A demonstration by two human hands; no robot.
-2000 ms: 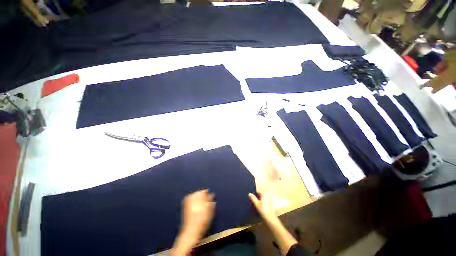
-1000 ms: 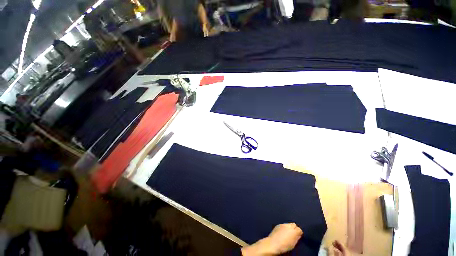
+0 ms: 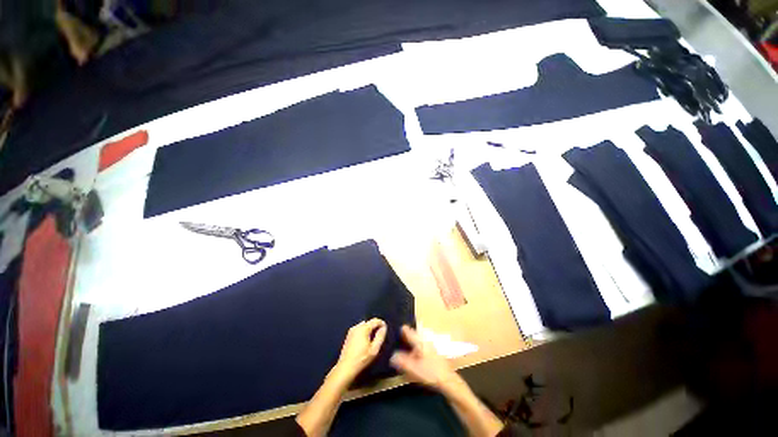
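A large dark cloth panel (image 3: 230,341) lies flat along the table's near edge. My left hand (image 3: 365,343) is on its right end, fingers curled together; whether they pinch cloth or a small item cannot be told. My right hand (image 3: 420,360) is just right of it at the panel's right edge, slightly blurred, fingers apart, with nothing visible in it. The cloth between the hands looks darker and uneven. Shears (image 3: 237,237) lie beyond the panel on the white table, pointing left.
Another dark panel (image 3: 277,149) lies farther back. Several narrow dark pieces (image 3: 550,247) lie at right. A tan board (image 3: 486,299) bears a reddish strip (image 3: 447,275). Red card (image 3: 43,324) and a grey bar (image 3: 78,341) are at left. A person's hand (image 3: 78,38) shows at far left.
The view swung left and then back right. My right hand has moved from the frame's lower edge up beside my left hand at the panel's right edge.
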